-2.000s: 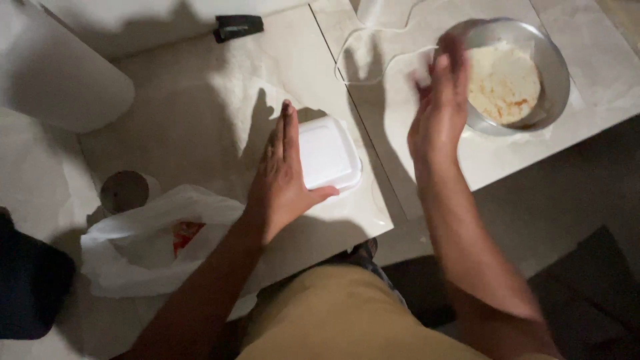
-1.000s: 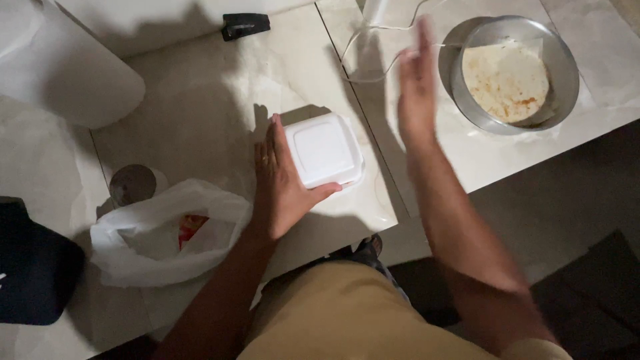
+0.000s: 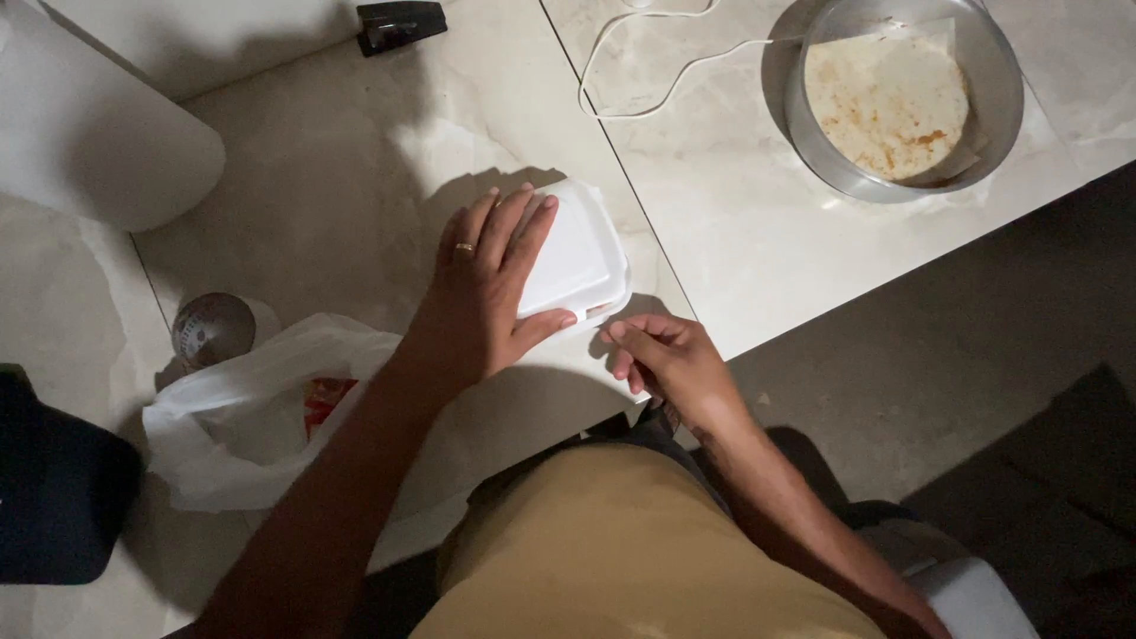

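A closed white foam takeout box [image 3: 577, 248] lies near the counter's front edge. My left hand [image 3: 484, 284] rests over its left side, fingers spread on the lid and thumb along the near edge. Just off the box's near right corner is my right hand [image 3: 670, 359], its fingers curled and thumb near the index finger; whether something small is between them I cannot tell. At the upper right stands a round metal pan [image 3: 1003, 124] with flat pale bread [image 3: 887, 106] in it.
An open white plastic bag [image 3: 204, 444] with a red item inside lies left, beside a round can or cup [image 3: 213, 328]. A large white roll [image 3: 98, 115], a black clip-like object [image 3: 401, 27], a white cable [image 3: 652, 114] and a dark object [image 3: 62, 488] surround the work area.
My right hand has come down from beside the metal pan to the box's near right corner. My left hand has stayed at the box, its fingers now further over the lid.
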